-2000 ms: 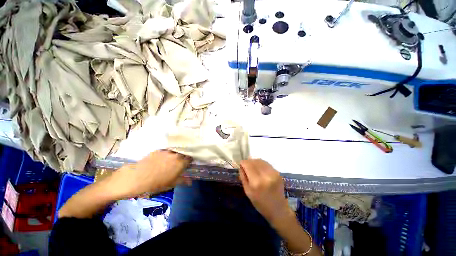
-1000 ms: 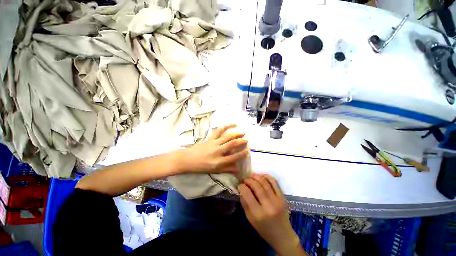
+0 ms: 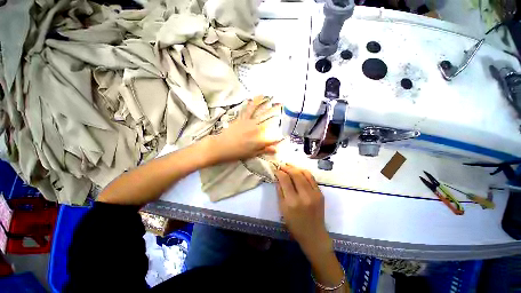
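A beige garment piece (image 3: 231, 178) lies on the white table in front of the needle area of the sewing machine (image 3: 394, 97). My left hand (image 3: 245, 134) lies flat on the cloth with fingers spread, just left of the needle area. My right hand (image 3: 298, 191) pinches the cloth's right edge with its fingertips, below the needle area. The presser foot and the cloth at it are hidden by glare and my left fingers. The large beige heap (image 3: 137, 86) lies left of the machine, beside my left hand.
A brown tag (image 3: 393, 165), thread snips (image 3: 443, 194) and a thin tool with a tan handle (image 3: 480, 200) lie right of the needle area. A black object (image 3: 512, 214) is at the far right. Blue crates (image 3: 64, 246) and a red crate (image 3: 31, 226) stand below the table.
Both hands have moved from the table's front edge up toward the needle area with the piece. My left hand has gone from gripping the cloth to lying flat on it. The view has shifted.
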